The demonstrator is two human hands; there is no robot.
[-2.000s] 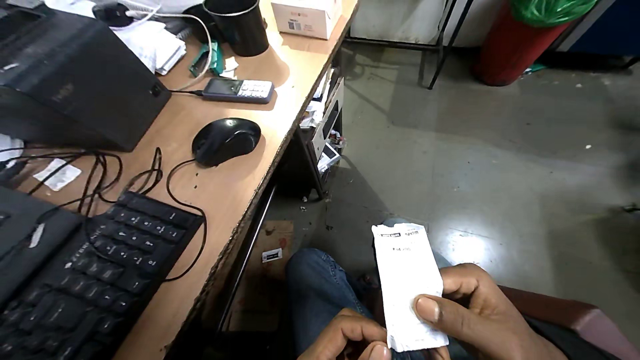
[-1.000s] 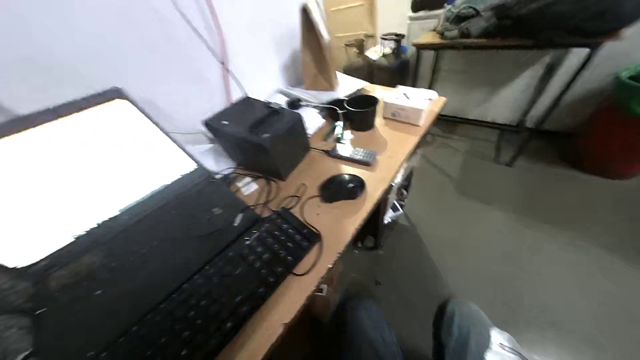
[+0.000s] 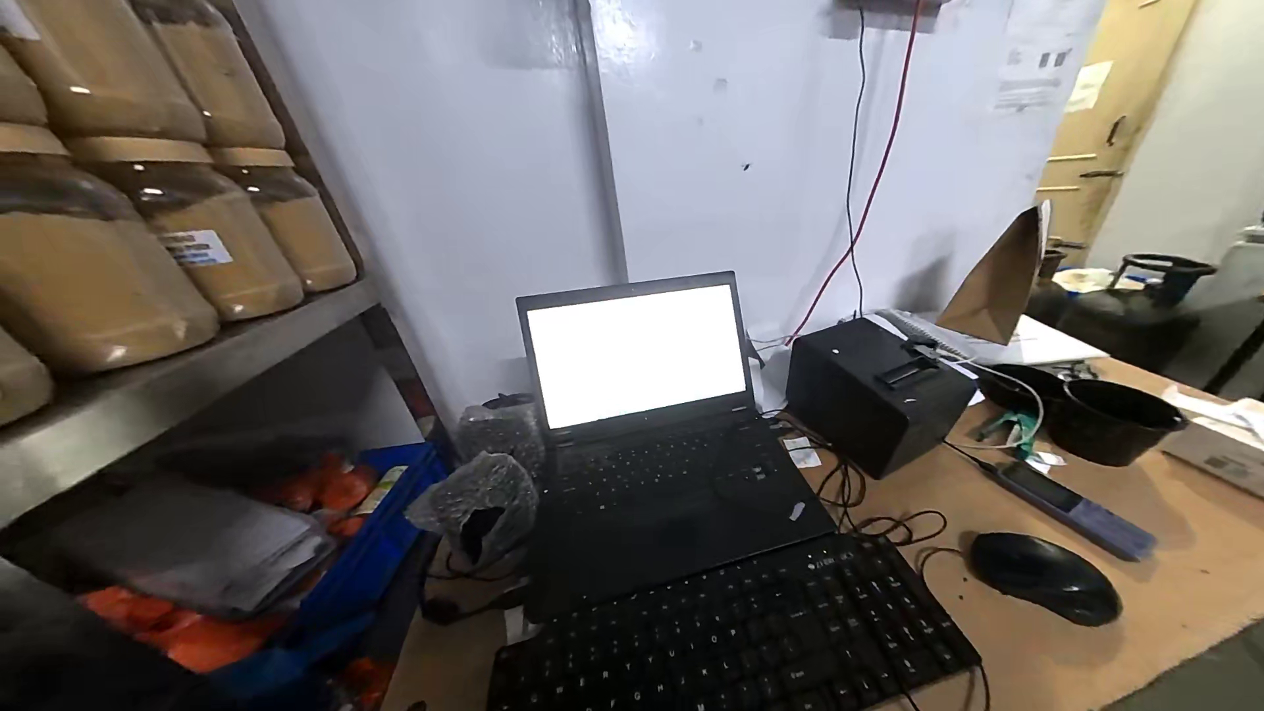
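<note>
Neither of my hands shows in the view now. On the wooden desk stands an open black laptop (image 3: 642,425) with a bright white screen. A black keyboard (image 3: 750,632) lies in front of it and overlaps its front edge. To the keyboard's right sits a black computer mouse (image 3: 1044,578) with its cable. Behind the mouse lies a keypad phone (image 3: 1071,509) with a cable plugged in. A black box-shaped device (image 3: 879,395) stands right of the laptop.
Large jars of tan powder (image 3: 217,227) stand on a metal shelf (image 3: 188,375) at left. Below is a blue crate (image 3: 370,553) with orange items. Bubble wrap (image 3: 484,504) lies beside the laptop. Black bowls (image 3: 1111,420) and a white carton (image 3: 1220,449) occupy the desk's right side.
The view has swung left and up, from the floor and desk edge to the laptop and shelf. Both hands, seen holding a white paper packet two seconds ago, are out of view.
</note>
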